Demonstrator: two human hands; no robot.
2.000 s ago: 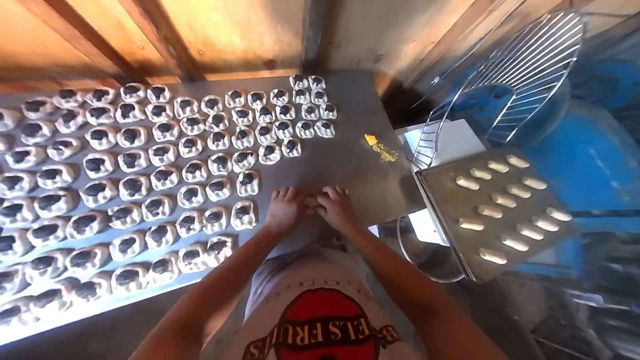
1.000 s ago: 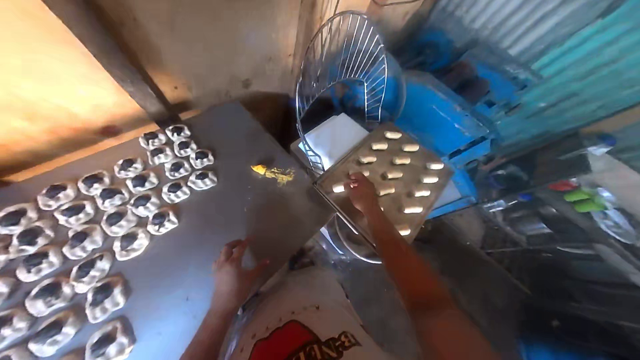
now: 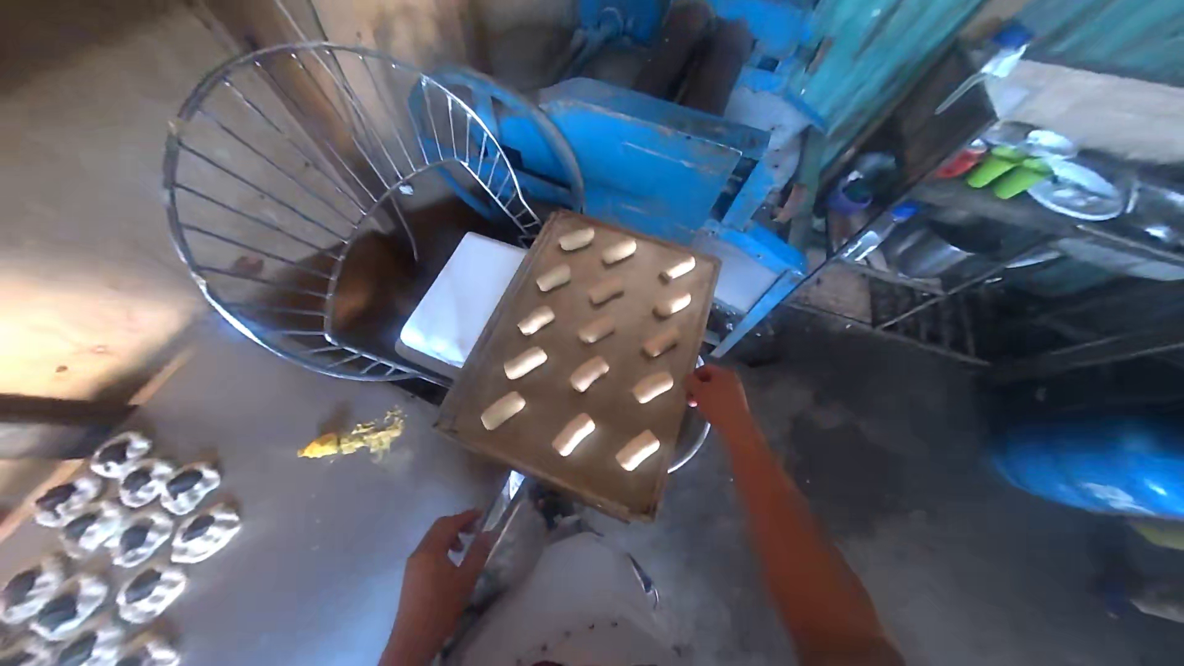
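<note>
A metal baking tray point(image 3: 555, 388) holds rows of oblong dough pieces point(image 3: 590, 373) and lies tilted beside the table's right end. My right hand point(image 3: 718, 396) has its fingers at the tray's right edge; whether they grip it I cannot tell. My left hand point(image 3: 449, 564) is at the edge of the grey table point(image 3: 296, 546), below the tray's lower left corner, thumb and fingers apart and holding nothing. At the lower left, filled dough pieces with dark centres point(image 3: 143, 538) sit on the table. A yellow smear point(image 3: 356, 437) lies between them and the tray.
A round wire rack point(image 3: 264, 222) stands behind the table, with a white board point(image 3: 462, 296) beside the tray. A blue painted machine or frame point(image 3: 638, 166) is behind. Shelves with dishes and green cups point(image 3: 1008, 171) stand at the right, and a blue drum point(image 3: 1091, 467) lower down.
The view has swung far to the right. My right hand has moved from the table to a dough piece on the tray, then to the tray's right edge. My left hand has parted from it.
</note>
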